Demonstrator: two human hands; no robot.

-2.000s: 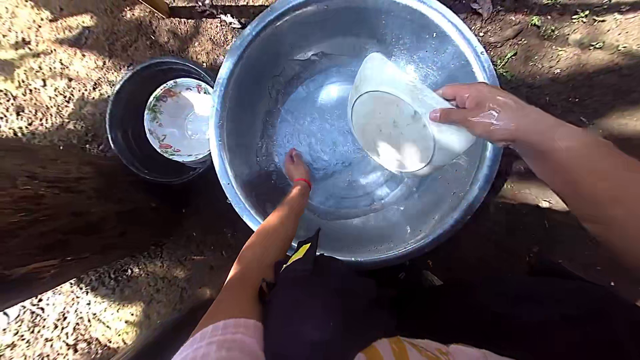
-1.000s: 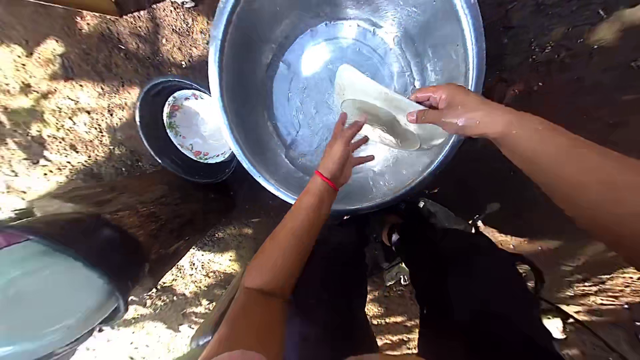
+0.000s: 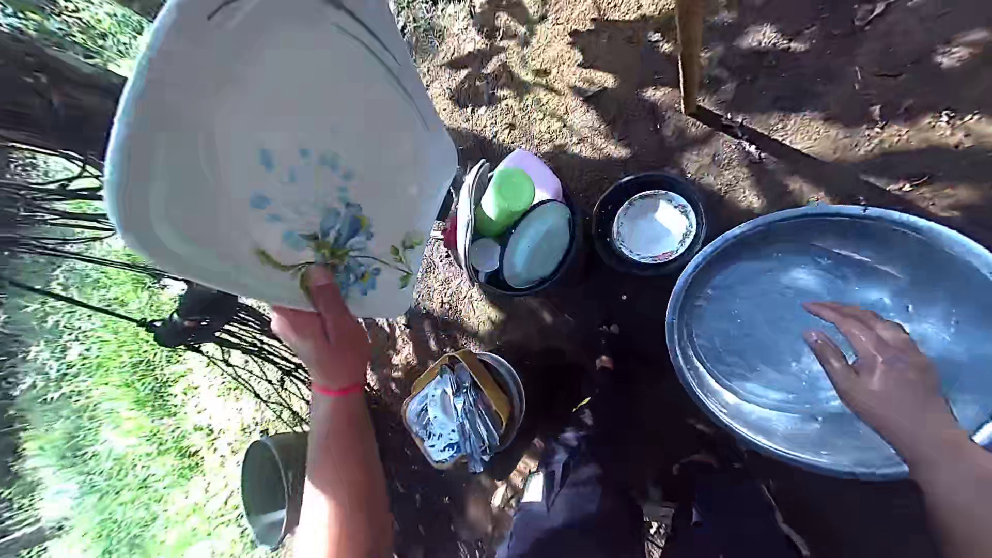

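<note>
My left hand [image 3: 329, 333], with a red band at the wrist, grips the edge of a large white plate [image 3: 232, 132] with blue painted flowers, thumb on its face. The plate is raised at the upper left. On the right, my right hand [image 3: 880, 364] hovers with fingers apart over a wide metal basin [image 3: 759, 310] and holds nothing. Left of the basin, a floral-rimmed white bowl [image 3: 655, 226] lies in a black tub [image 3: 612, 256].
Another dark tub [image 3: 575, 256] holds a green cup [image 3: 505, 200] and several dishes. Nearer stands a basket [image 3: 415, 387] of metal cutlery [image 3: 465, 415]. A bucket [image 3: 267, 488] is at lower left, a wooden post [image 3: 688, 62] at the top. Dark netting [image 3: 232, 341] hangs by the grass.
The view has swung far to the left. The plate has gone from my right hand over the basin to my left hand, up and to the left. My right hand has let go of it.
</note>
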